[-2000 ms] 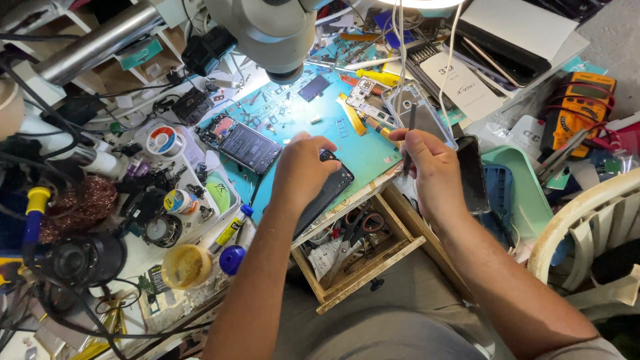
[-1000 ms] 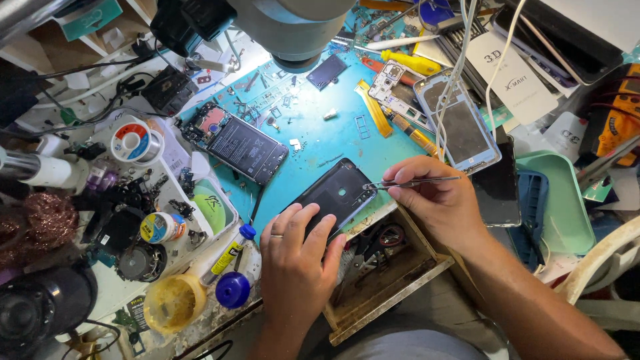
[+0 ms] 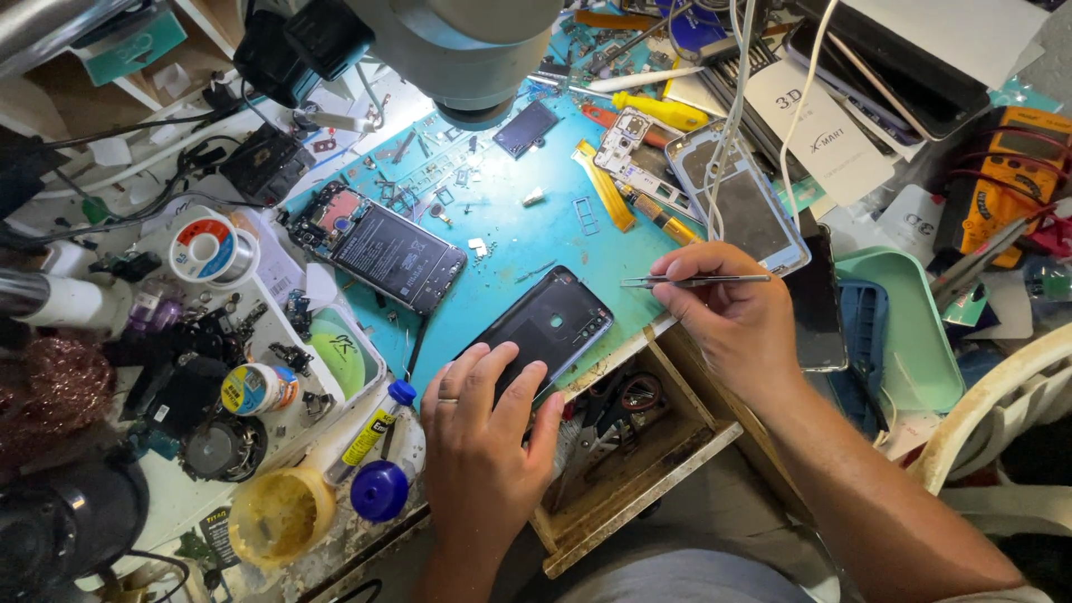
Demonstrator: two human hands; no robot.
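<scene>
A black smartphone back cover [image 3: 557, 322] lies inner side up at the near edge of the blue work mat [image 3: 536, 234]. My left hand [image 3: 494, 435] rests with spread fingers on its lower end, hiding that part. Between thumb and fingers of my right hand [image 3: 724, 314] are metal tweezers [image 3: 695, 280], whose tips point left above the mat, right of the cover and apart from it. An opened phone with its black battery [image 3: 394, 255] showing lies farther left on the mat. Small phone parts are scattered near the microscope head [image 3: 469, 50].
Below the mat edge an open wooden drawer [image 3: 645, 494] holds scissors [image 3: 599, 410]. Solder spools [image 3: 213, 247], a yellowish tub [image 3: 280, 515] and a blue cap [image 3: 379, 491] stand left. Right are a phone frame [image 3: 745, 201], a green tray [image 3: 909, 327] and an orange multimeter [image 3: 1001, 184]. White cables hang above the mat.
The tweezers in my right hand, at the cover's camera end one second ago, are now off to its right. My left hand stays on the cover.
</scene>
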